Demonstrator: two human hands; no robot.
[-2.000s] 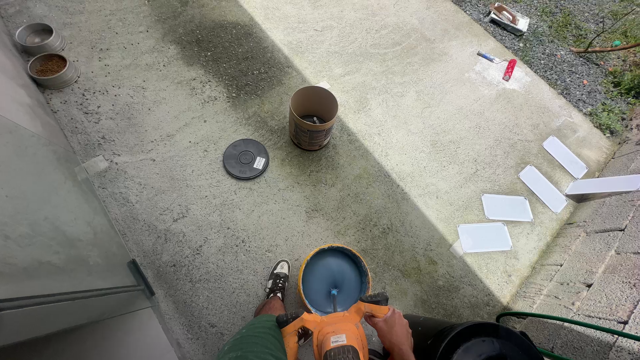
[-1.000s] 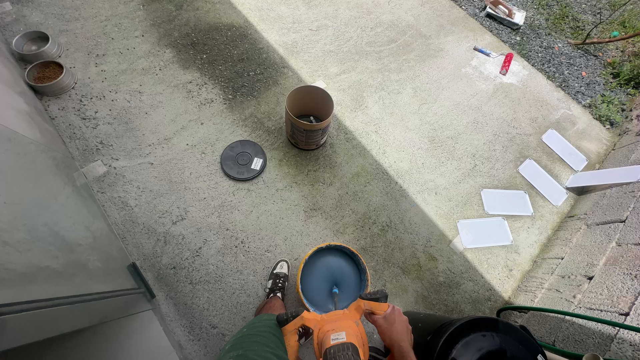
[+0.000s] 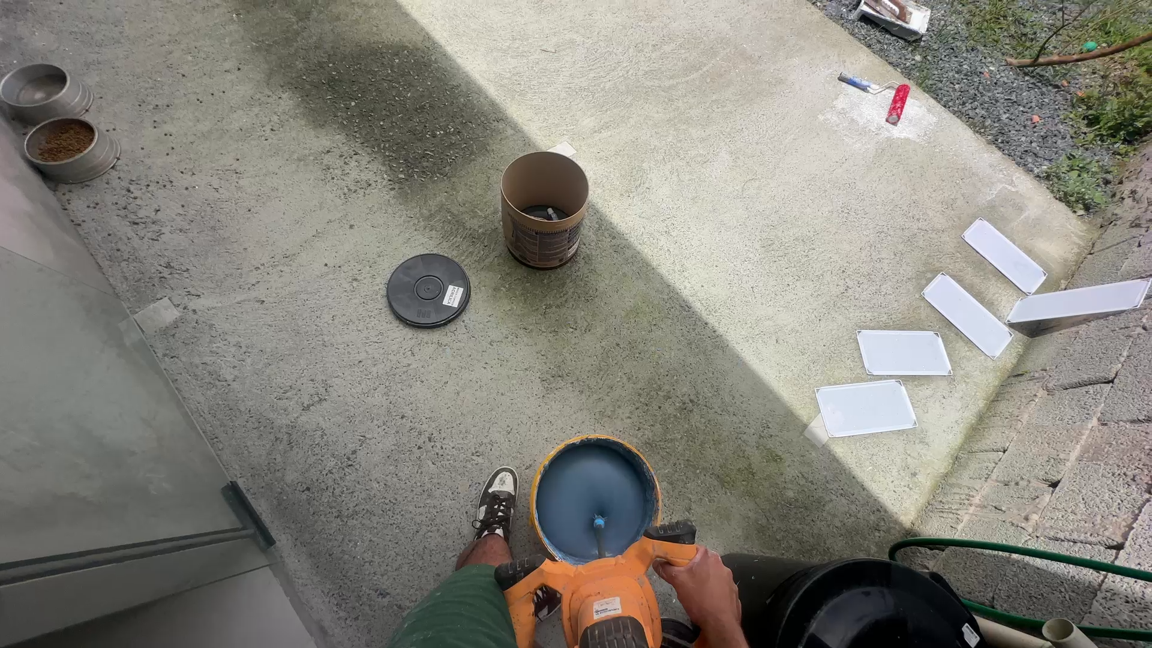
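An orange handheld power mixer (image 3: 605, 594) stands over a yellow-rimmed bucket (image 3: 538, 504) at the bottom centre. Its shaft dips into blue paint-like liquid (image 3: 585, 486), whose surface looks swirled. My right hand (image 3: 697, 580) is closed around the mixer's right handle. My left hand is not visible; the mixer's left handle (image 3: 522, 580) shows beside my green-clad leg. Farther ahead stands an open brown bucket (image 3: 544, 211) with something dark inside. A round black lid (image 3: 428, 290) bearing a label lies to its left.
Several white rectangular panels (image 3: 866, 409) lie near the block wall (image 3: 1071, 432) at right. A red paint roller (image 3: 897, 103) and a white tray (image 3: 895, 16) are at upper right. Two metal bowls (image 3: 76, 153) stand at left. A black container (image 3: 873, 603) and green hose (image 3: 1026, 560) are at lower right.
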